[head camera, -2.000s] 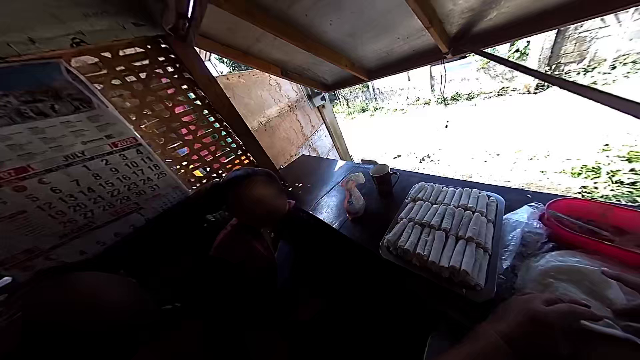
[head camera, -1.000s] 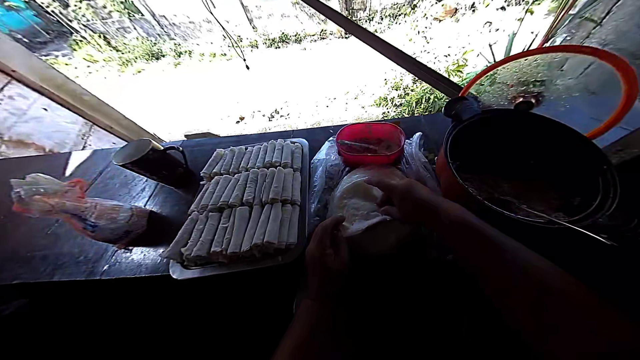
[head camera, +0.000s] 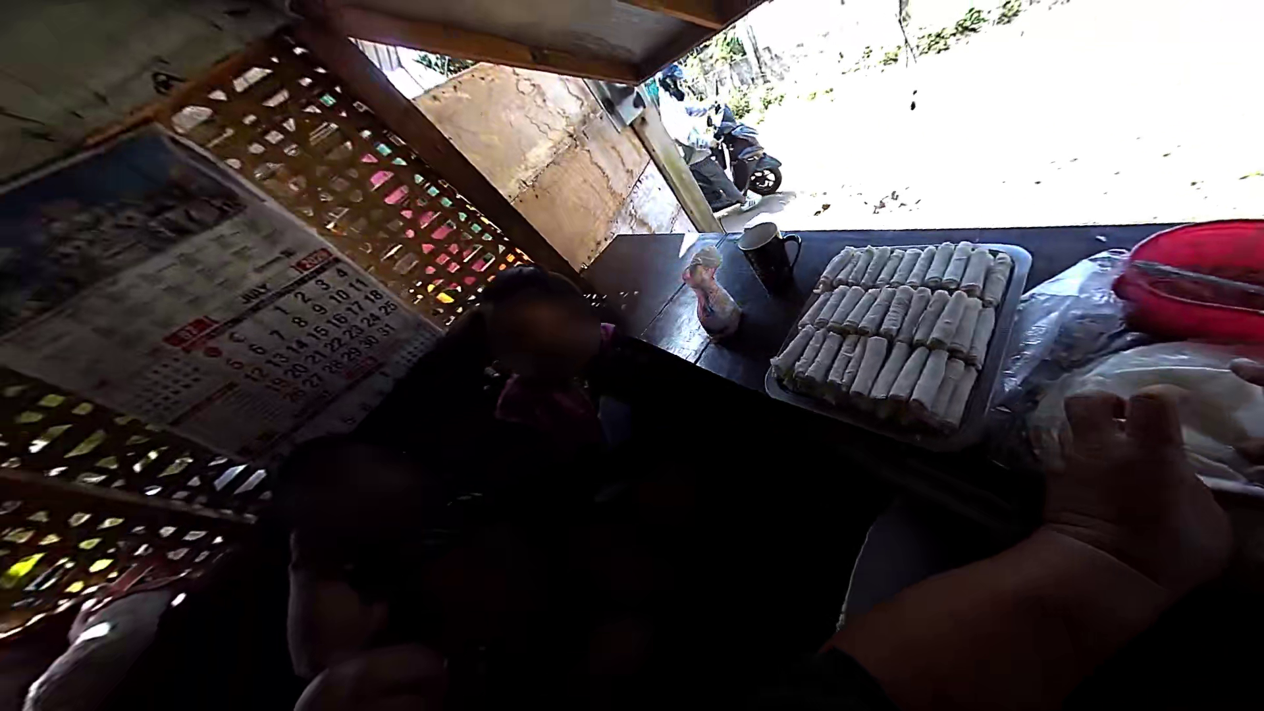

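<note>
My left hand (head camera: pixel 1136 474) is at the right, its fingers on or just over a pale stack of thin wrappers (head camera: pixel 1200 380); whether it grips any is unclear. Of my right hand (head camera: pixel 1252 395) only some fingertips show at the right edge, by the same wrappers. Left of my hands a clear plastic tray (head camera: pixel 999 395) holds rows of rolled, uncooked spring rolls (head camera: pixel 899 316). Clear plastic wrap (head camera: pixel 1062 316) lies between tray and wrappers. Behind the wrappers sits a red plastic bowl (head camera: pixel 1195 267) with a utensil in it.
A dark mug (head camera: pixel 770 259) and a tied plastic bag (head camera: pixel 713 301) stand on the dark table (head camera: pixel 652 286) left of the tray. A person (head camera: pixel 543 346) is near the table's left end. A calendar (head camera: pixel 217 306) hangs on the lattice. Outside is a person on a scooter (head camera: pixel 741 153).
The view has swung left from the pot side. The scooter and its rider are now visible by the post, where the frame from two seconds ago shows neither.
</note>
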